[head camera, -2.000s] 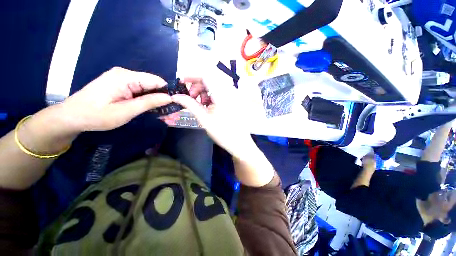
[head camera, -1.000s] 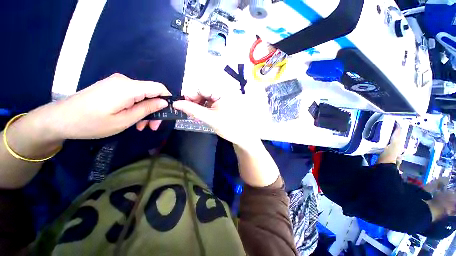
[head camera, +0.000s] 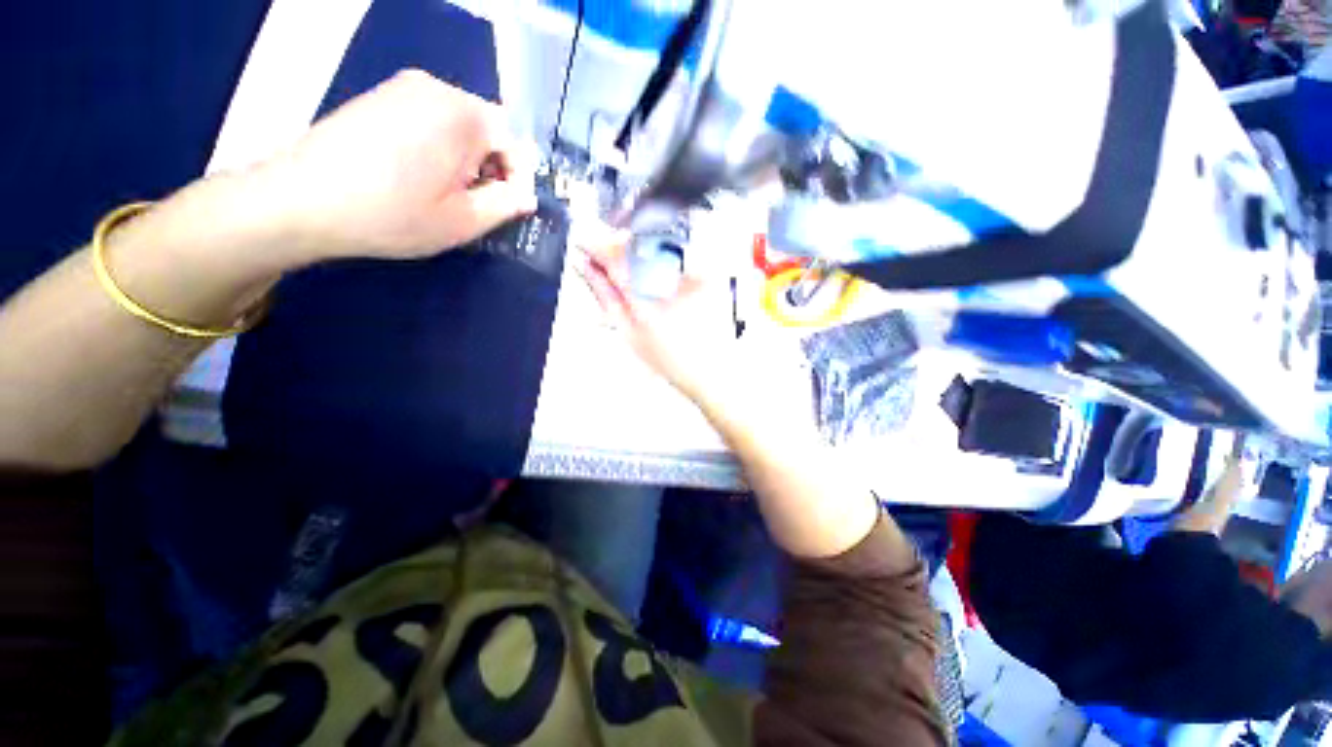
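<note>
The navy garment piece (head camera: 402, 365) lies on the white machine table, its right edge below the presser foot area (head camera: 560, 178). My left hand (head camera: 416, 172) pinches a black care label (head camera: 535, 242) with white print at the cloth's edge, close to the foot. My right hand (head camera: 657, 314) is just right of the label, fingers apart, and holds nothing that I can see. The machine head (head camera: 964, 132) is above and right of my hands. A dark thread (head camera: 571, 66) runs down to the needle area, which is blurred.
Red and yellow-handled snips (head camera: 808, 292) lie partly under the machine head. A crinkled plastic bag (head camera: 862, 372) and a black rectangle (head camera: 1011, 419) lie right of my right hand. A narrow black strip (head camera: 736, 307) is on the table. Another person's dark sleeve (head camera: 1154, 620) is at lower right.
Both hands have moved up to the presser foot with the label. My right hand has let go of it. The cloth now lies along the table's near edge, and the machine looks closer.
</note>
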